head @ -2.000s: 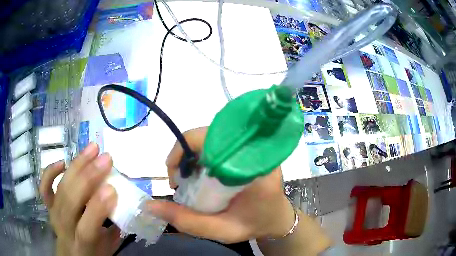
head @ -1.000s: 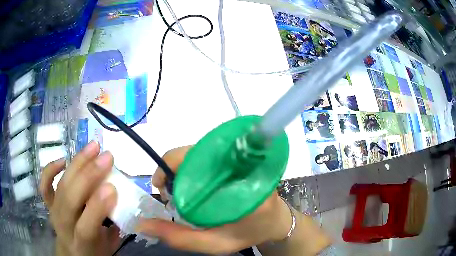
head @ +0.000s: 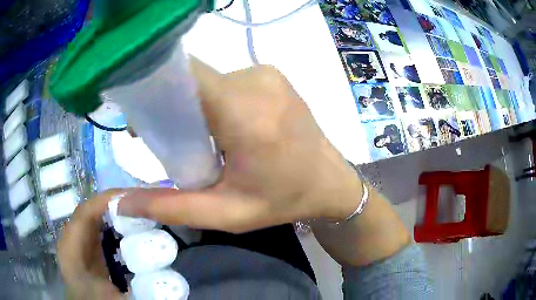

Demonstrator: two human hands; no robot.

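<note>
My right hand (head: 264,146) is wrapped around the translucent syringe barrel (head: 167,120), which has pale content inside. The green flanged cap (head: 129,44) on its back end is tilted up to the left and cut off by the top edge. The barrel's tip is hidden behind my right thumb and fingers. My left hand (head: 85,240), at the lower left, holds a row of small white plastic parts (head: 148,251) over my lap. They are rounded with tiny holes in their faces. My right thumb reaches across to the top part of the row.
Clear trays with white blocks (head: 56,174) lie at the left, below a blue crate (head: 29,29). A white sheet (head: 294,53) and a picture-printed cover (head: 405,88) lie on the bench. A red stool (head: 458,205) stands on the floor at the right.
My right hand and the syringe have moved up, and the green cap has swung to the upper left. The barrel's side now shows. The left hand has turned, so the white parts' faces show.
</note>
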